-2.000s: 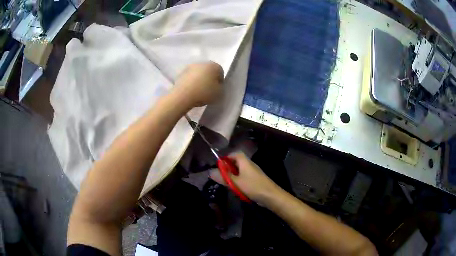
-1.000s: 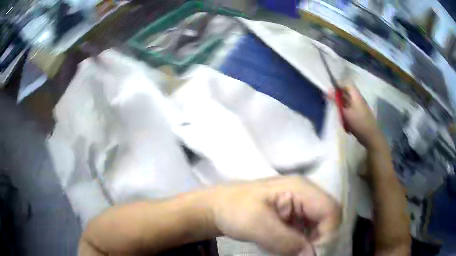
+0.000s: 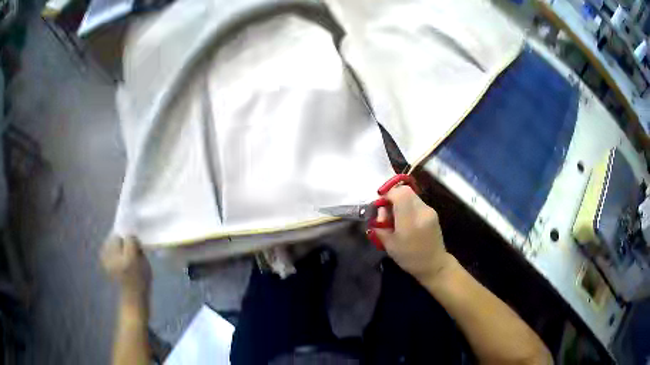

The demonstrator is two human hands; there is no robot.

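Off-white garment panels (image 3: 285, 121) spread wide in front of me, with a yellowish serged edge along the near rim. My left hand (image 3: 127, 260) grips the near left corner of the panel. My right hand (image 3: 415, 232) holds scissors (image 3: 349, 212) by the red handles; the blades point left over the panel's near edge and look nearly closed. A second panel part (image 3: 435, 71) reaches up to the right, with a dark gap between the two near the scissors. Whether a thread joins them cannot be told.
A dark blue cloth (image 3: 524, 135) lies on the cream machine table (image 3: 492, 212) at the right. The overlock machine (image 3: 613, 203) stands at the far right. A white sheet (image 3: 199, 338) is low beside my dark-clothed legs.
My left hand has moved from the centre to the panel's left corner. My right hand with the scissors has come down from the upper right. The panels are spread out, and the view has shifted.
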